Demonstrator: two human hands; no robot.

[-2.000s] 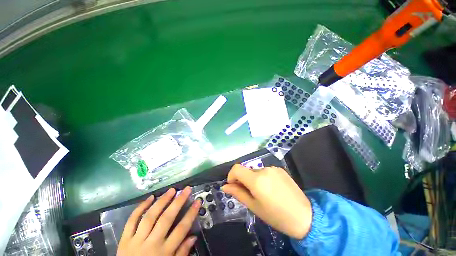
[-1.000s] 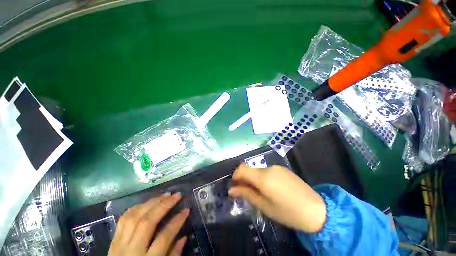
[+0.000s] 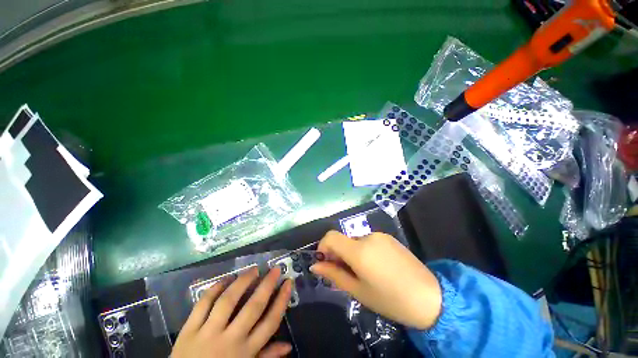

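Note:
A black carrier tray (image 3: 120, 294) lies at the near edge with several phone housings. One housing (image 3: 133, 328) shows ring-shaped camera holes at the left. My right hand (image 3: 381, 276) pinches a clear sheet with black dots (image 3: 305, 261) between thumb and forefinger, over the camera corner of a middle housing (image 3: 315, 318). My left hand (image 3: 234, 314) lies with spread fingers over the housing to its left, its fingertips beside the dotted sheet. I cannot tell whether it grips anything.
An orange screwdriver (image 3: 518, 73) hangs at the upper right above dotted strips (image 3: 413, 183) and a crinkly clear bag (image 3: 455, 70). A white card (image 3: 374, 154), a white strip (image 3: 301, 149) and a small clear bag (image 3: 231, 203) lie behind the tray. A large white sheet (image 3: 24, 231) stands left.
The dotted sheet, blurred over the middle housing a second ago, now shows clearly at its camera corner. My left hand has moved right, closer to my right hand.

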